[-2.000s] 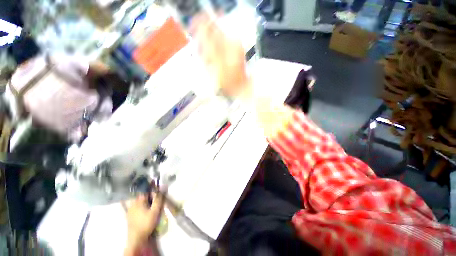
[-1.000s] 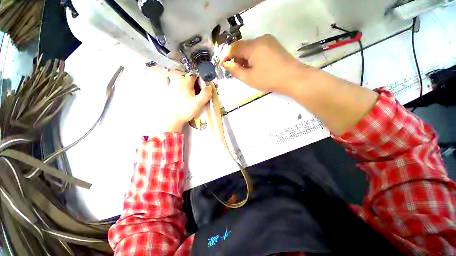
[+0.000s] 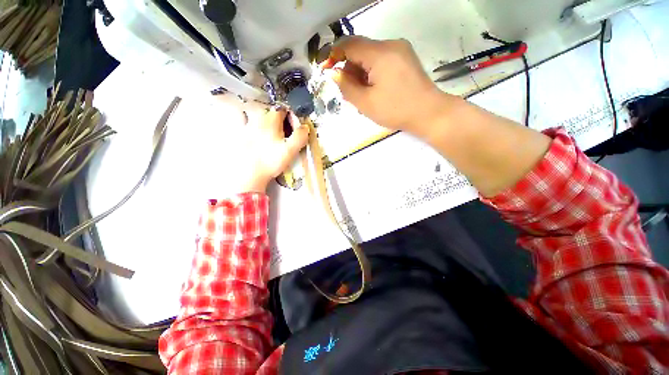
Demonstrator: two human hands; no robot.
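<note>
A narrow brown strap [image 3: 328, 198] runs from the needle area of the white sewing machine [image 3: 275, 29] over the table's front edge and loops on the black apron. My left hand [image 3: 275, 145] pinches the strap end just left of the dark round knob [image 3: 299, 101]. My right hand [image 3: 378, 77] is raised at the right of the knob, thumb and forefinger together near the small metal parts. Glare there hides whether it holds anything. The needle cannot be made out.
A large bundle of brown straps [image 3: 44, 286] lies at the left. One loose strap [image 3: 150, 161] curves onto the white table [image 3: 198, 157]. Red-handled snips [image 3: 480, 61] lie on the machine bed at right. A thin dark cable [image 3: 607, 80] crosses the table at far right.
Since one second ago my right hand has shifted slightly up, away from the knob. My left hand and the strap have hardly moved. Earlier the right arm reached out over the machine.
</note>
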